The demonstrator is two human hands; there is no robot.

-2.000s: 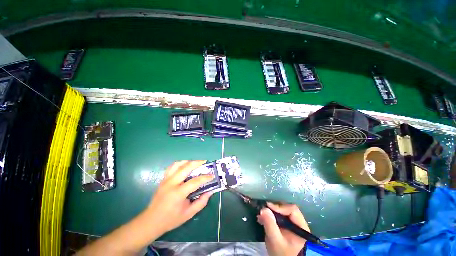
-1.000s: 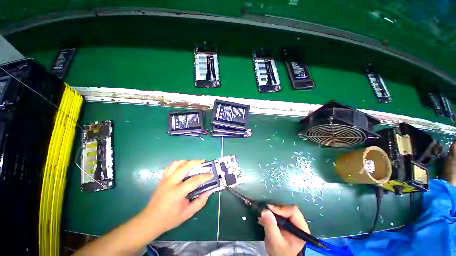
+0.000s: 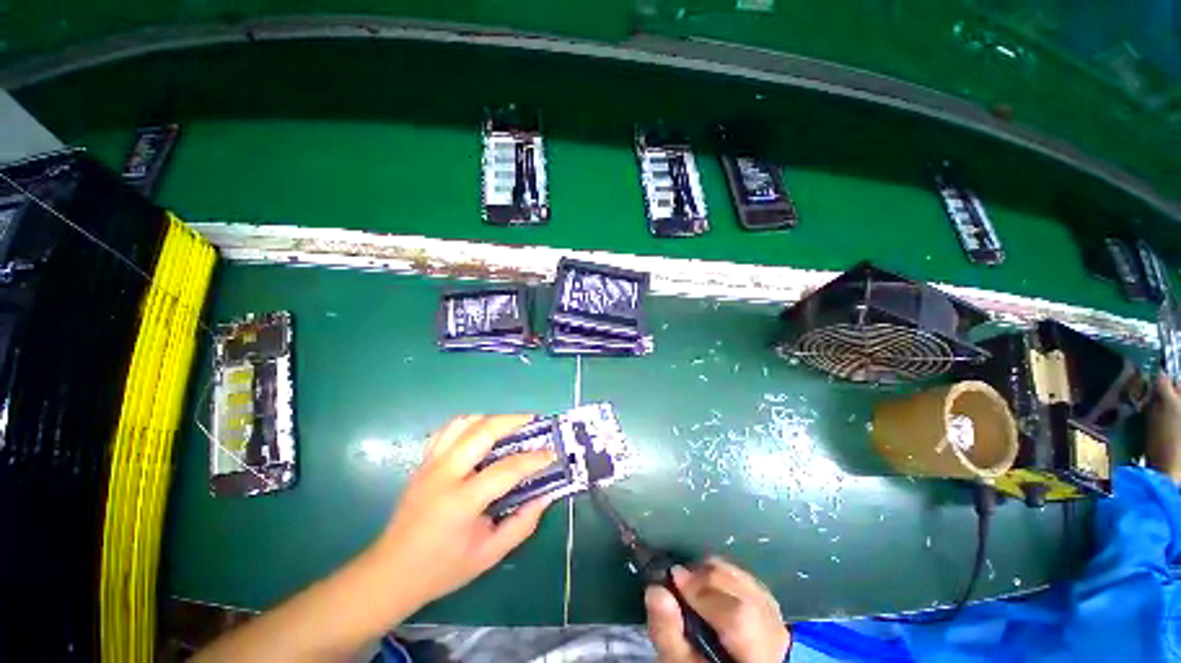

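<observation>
My left hand (image 3: 473, 512) holds a battery (image 3: 518, 466) and a white circuit board with black patches (image 3: 596, 438) down on the green bench, its fingers over the battery. My right hand (image 3: 719, 615) grips the black handle of a soldering iron (image 3: 661, 570). The iron's thin tip points up and left at the board's lower edge; whether it touches cannot be told. A thin pale strand (image 3: 567, 557) runs along the bench under the board.
Phone assembly (image 3: 254, 404) at left beside yellow-edged trays (image 3: 156, 389). Battery stacks (image 3: 598, 308) by the white rail (image 3: 389, 253). Fan (image 3: 870, 330), cardboard tube (image 3: 933, 431) and soldering station (image 3: 1056, 415) at right. Phones (image 3: 516, 171) lie on the conveyor. Another person's hand (image 3: 1164, 421) shows at far right.
The right hand has shifted slightly left and down, and the iron now stands steeper, its tip nearer the board's edge. The conveyor phones have moved left. Another person's hand has appeared at far right.
</observation>
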